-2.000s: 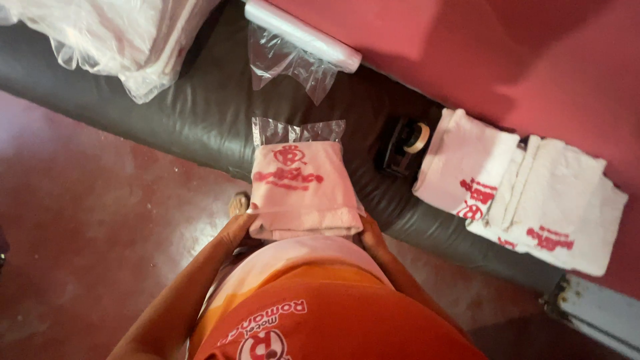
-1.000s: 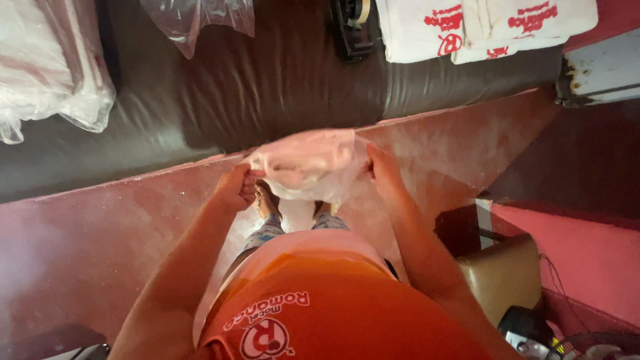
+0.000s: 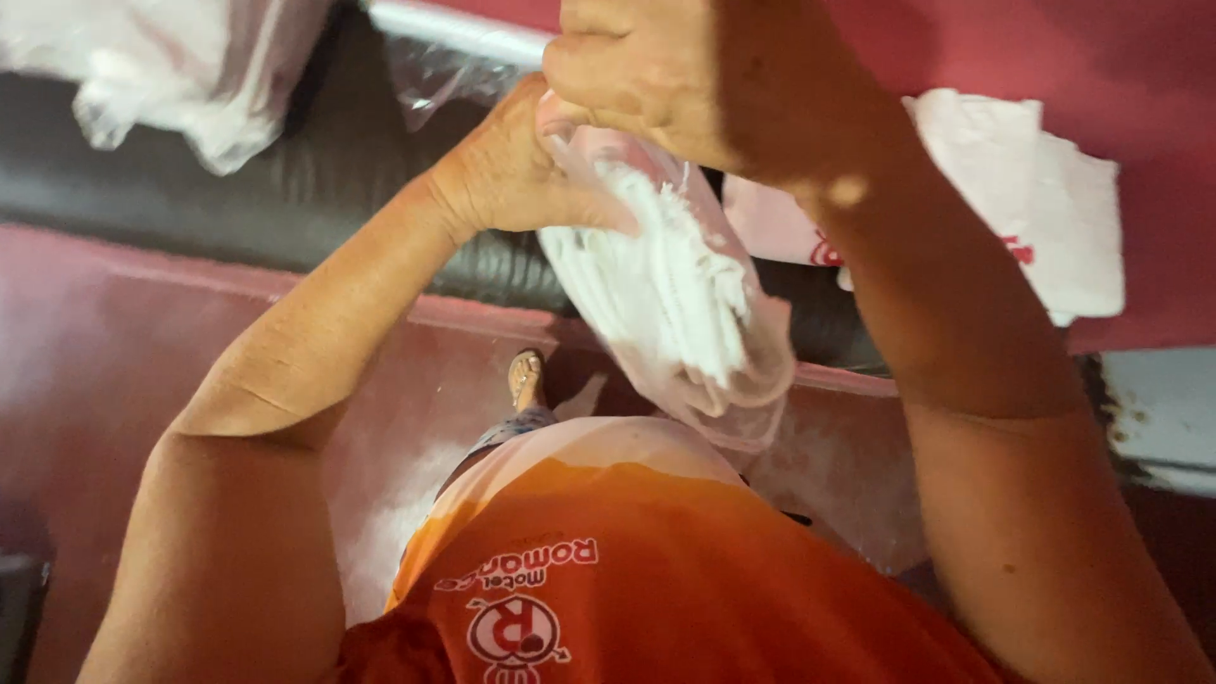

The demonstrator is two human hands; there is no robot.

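A folded white towel [image 3: 655, 275] lies inside a clear plastic bag [image 3: 765, 328], held up in front of my body. My left hand [image 3: 546, 161] grips the upper left end of the bagged towel, its thumb along the side. At the top of the bag is my right hand [image 3: 655, 81], with fingers curled in against the left hand's fingers; what lies between the fingertips is hidden. The bag's lower end hangs loose above my shirt.
Folded white towels with red print [image 3: 1073, 228] lie at the right on the dark padded seat [image 3: 351, 180]. A large plastic bag of white items [image 3: 180, 66] rests at upper left, beside a plastic roll [image 3: 461, 33]. Rusty white metal [image 3: 1164, 408] stands far right.
Both hands have risen with the bagged towel, which was held low and spread between them and now hangs tilted, its folded layers showing. The right hand has come over to the left.
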